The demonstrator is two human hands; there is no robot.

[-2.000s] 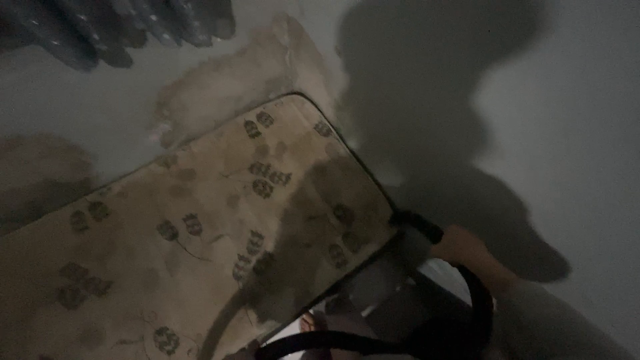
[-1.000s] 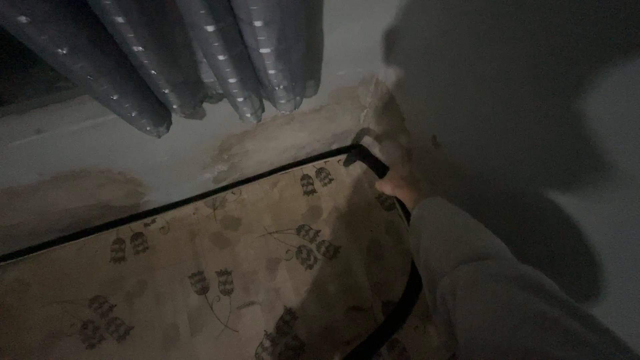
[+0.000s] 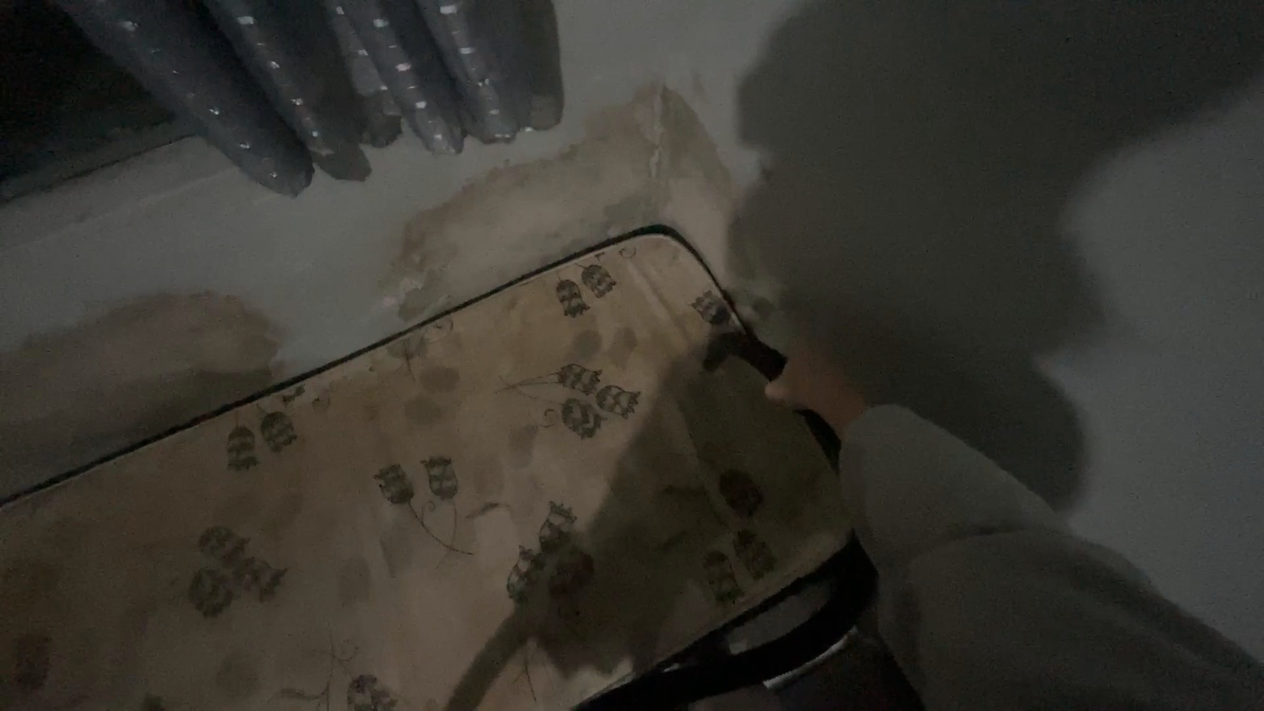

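Note:
My right hand (image 3: 818, 388) is closed on a black hose or tube (image 3: 822, 434), with its dark end at the right edge of a flower-patterned mattress (image 3: 474, 434). The hose bends down past my grey sleeve (image 3: 968, 533) and curves along the mattress's lower edge. Dark piping borders the mattress, which has brownish stains. My left hand does not show clearly; the bottom edge is too dark to tell. Shadow covers the right part of the mattress.
Dark curtains (image 3: 385, 69) with light flecks hang at upper left. A wall (image 3: 326, 237) with peeling, stained patches runs behind the mattress, and another wall (image 3: 1175, 326) stands at the right, bearing a large shadow.
My right hand, with the hose, was at the mattress's far corner one second ago and is now lower along its right edge. Two seconds ago it was by the near right corner.

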